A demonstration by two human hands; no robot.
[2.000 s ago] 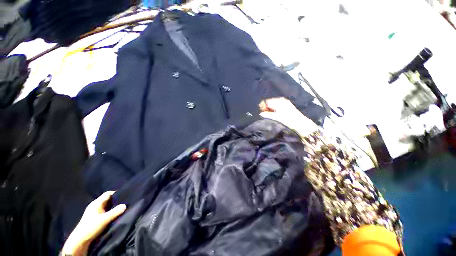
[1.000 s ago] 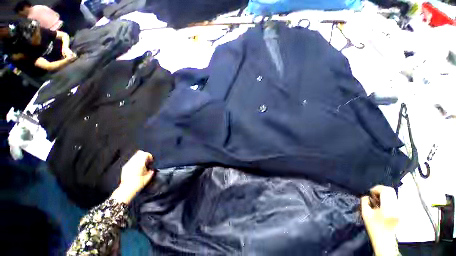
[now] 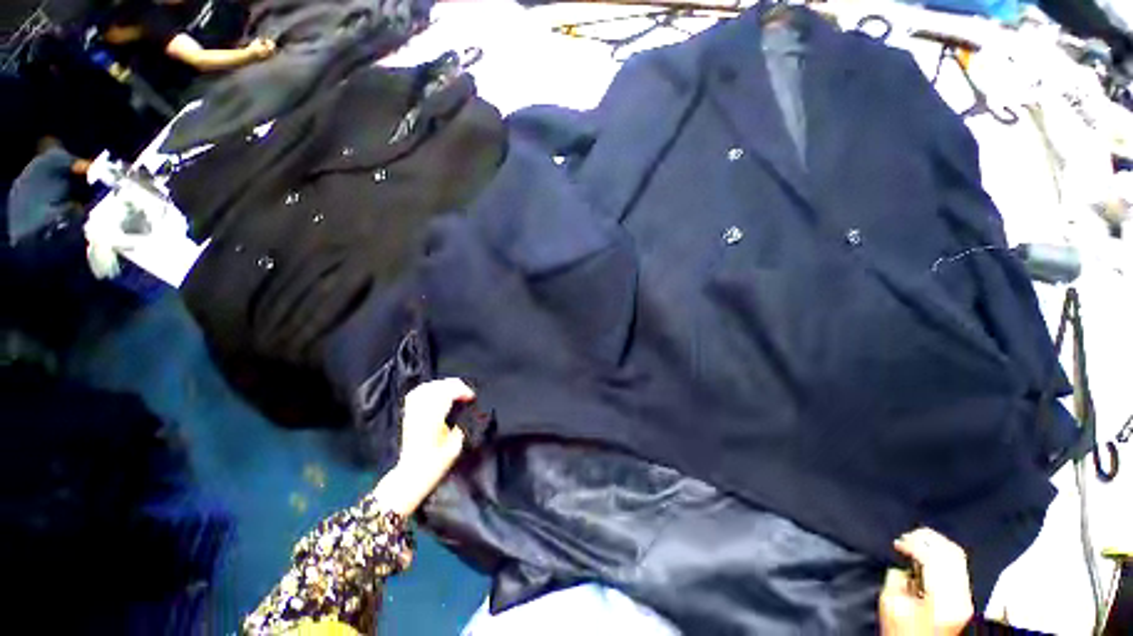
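A navy double-breasted coat lies front up on the table, collar away from me, with small shiny buttons. Its lower part is turned so that the shiny black lining shows nearest me. My left hand grips the coat's edge at the left of the lining. My right hand holds the edge at the lower right; its fingers are curled and blurred. I cannot tell whether a small tool is in either fist.
A black coat lies at the left. A black hanger and a small grey tool lie at the right. White table shows behind. Other people are at the upper left; blue floor is at lower left.
The bunched lining is now spread along the near edge. The left hand, earlier loosely open, now grips the edge; the right hand has come from mid-coat to the lower right. The view has shifted left.
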